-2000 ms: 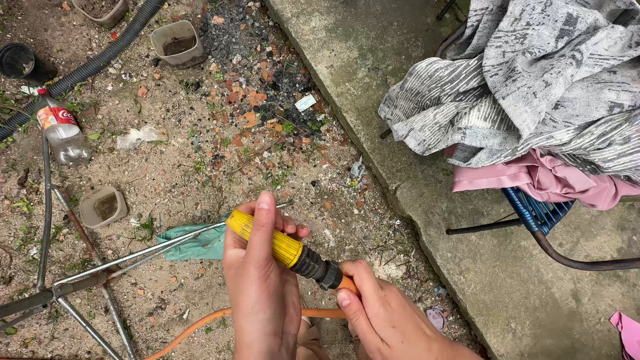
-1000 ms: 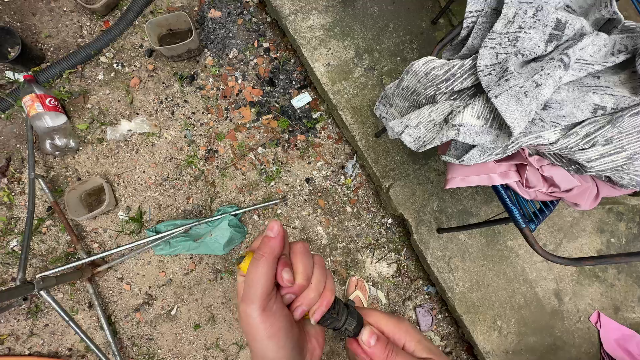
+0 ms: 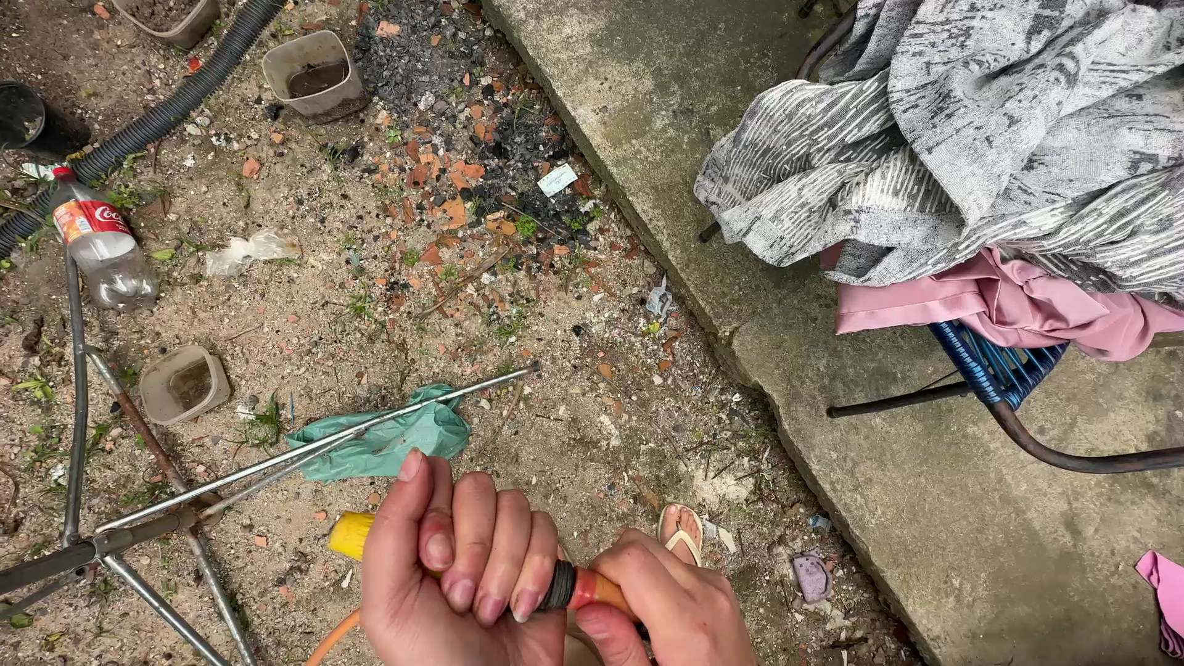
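At the bottom middle, my left hand (image 3: 462,564) is wrapped around the body of a yellow and black hose nozzle (image 3: 351,535), whose yellow end sticks out past the thumb side. My right hand (image 3: 668,601) grips the orange garden hose (image 3: 599,592) close to the nozzle's black ribbed connector (image 3: 561,585), which shows between the two hands. Most of the nozzle is hidden by the left fingers. Another stretch of orange hose shows left of the left wrist.
A metal frame (image 3: 148,527) lies at left over a green plastic bag (image 3: 398,439). Beyond are a Coca-Cola bottle (image 3: 104,242), plastic tubs (image 3: 185,385) and corrugated pipe (image 3: 176,97). A concrete slab (image 3: 925,518) at right holds a chair (image 3: 999,370) with gray fabric (image 3: 962,139) and pink fabric (image 3: 1008,301).
My left hand has closed its fingers over the nozzle body, which showed bare two seconds ago. Both hands sit lower in view than then, still holding nozzle and hose.
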